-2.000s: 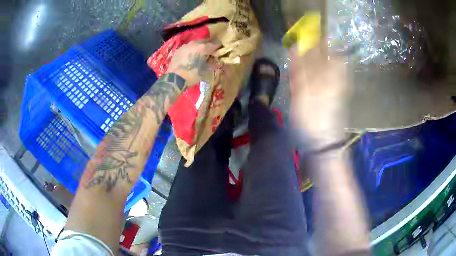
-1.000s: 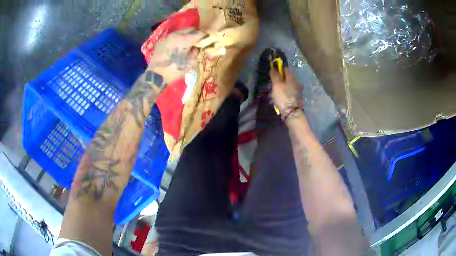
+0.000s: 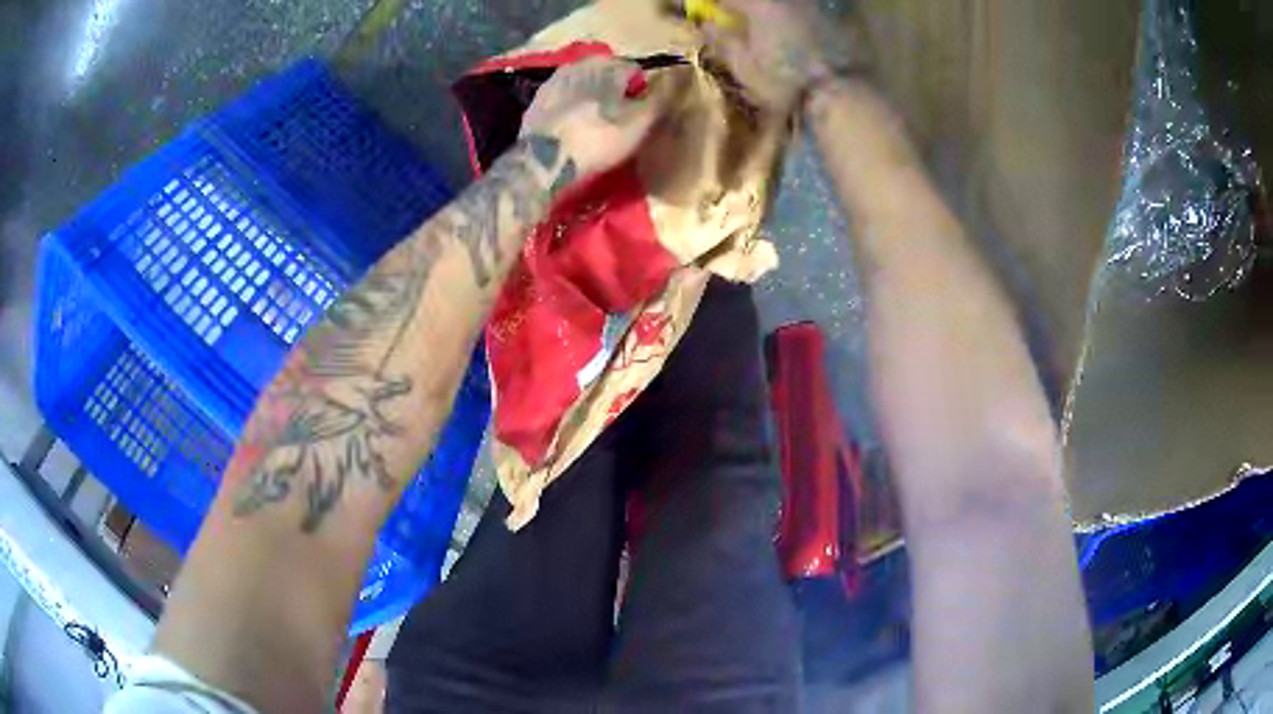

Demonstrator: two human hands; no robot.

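A brown kraft paper sack (image 3: pixel 705 209) with red print stands between and over my legs, its top edge partly open with a dark gap at the upper left. My left hand (image 3: pixel 593 115) grips the sack at its opening. My right hand (image 3: pixel 765 53) is blurred at the sack's top right, near the picture's upper edge, and holds a small yellow utility knife (image 3: pixel 709 13). The knife's blade cannot be made out. The contents of the sack are hidden.
Blue slotted crates (image 3: pixel 231 265) stand at the left. A large cardboard box (image 3: pixel 1187 405) with crinkled clear plastic (image 3: pixel 1187 209) is at the right, above a blue crate (image 3: pixel 1173 551). A red stool part (image 3: pixel 806 446) shows beside my leg. Speckled floor lies beneath.
My right hand has moved from over my right leg up to the sack's top with the knife. My left hand has shifted up and right along with the sack. The cardboard appears farther right.
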